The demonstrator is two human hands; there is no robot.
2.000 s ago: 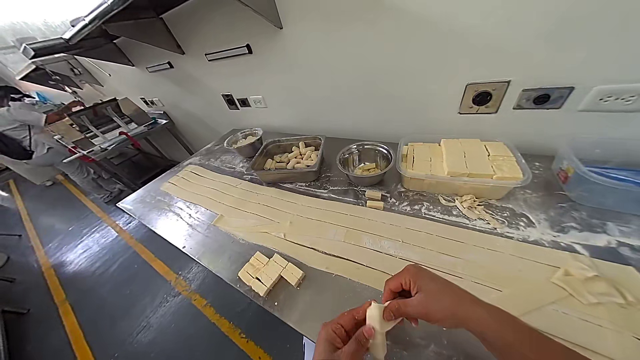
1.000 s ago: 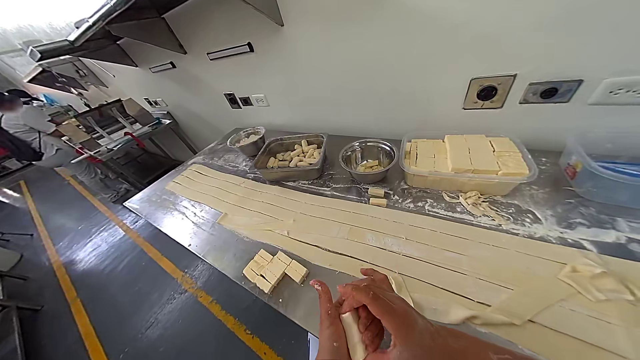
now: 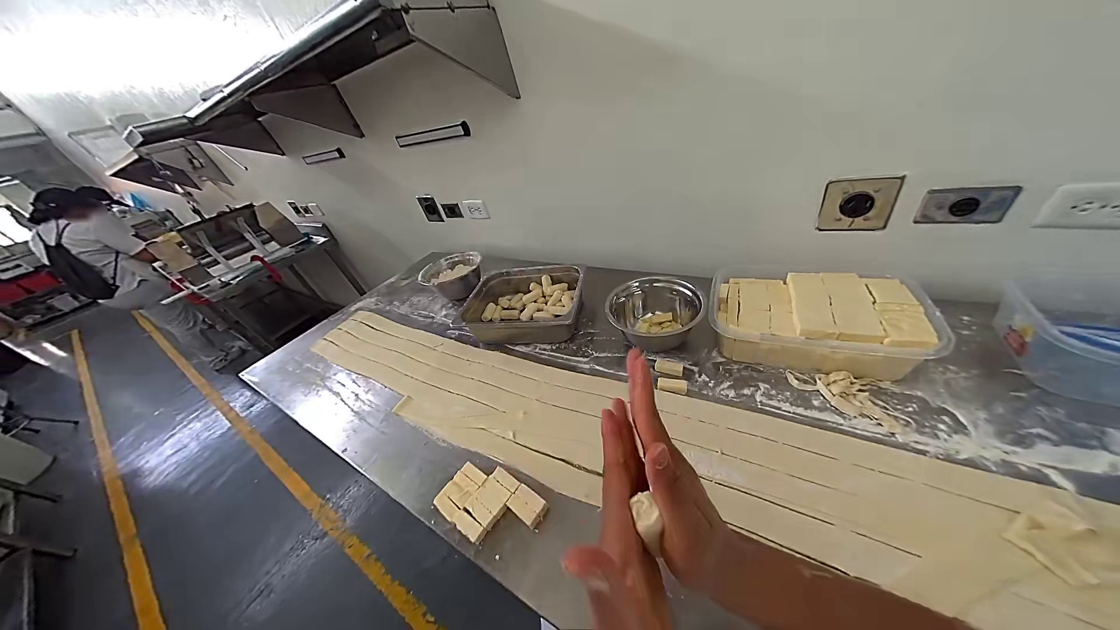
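Note:
Between the palms of my left hand (image 3: 619, 525) and my right hand (image 3: 682, 490) sits a dough piece (image 3: 647, 523), its end showing at the heels of the hands; most of it is hidden. Both hands are held flat, fingers pointing up and away, above the long sheet of dough cut into strips (image 3: 525, 385). Left of them, several cut blocks of pale cheese (image 3: 488, 500) lie grouped on the steel table. Two small cheese sticks (image 3: 671, 385) rest beyond my fingertips, near a steel bowl (image 3: 654, 306) with a few pieces inside.
Along the wall stand a small metal bowl (image 3: 451, 273), a steel pan of rolled dough pieces (image 3: 525, 328), a plastic tub of cheese slabs (image 3: 831, 350) and a clear bin (image 3: 1063, 341). Dough scraps (image 3: 849, 395) lie on the floured steel table (image 3: 350, 437). A person (image 3: 105, 245) stands far left by a machine.
My fingers were folding and pinching the dough piece two seconds ago; now my palms are pressed flat on either side of it, fingers extended.

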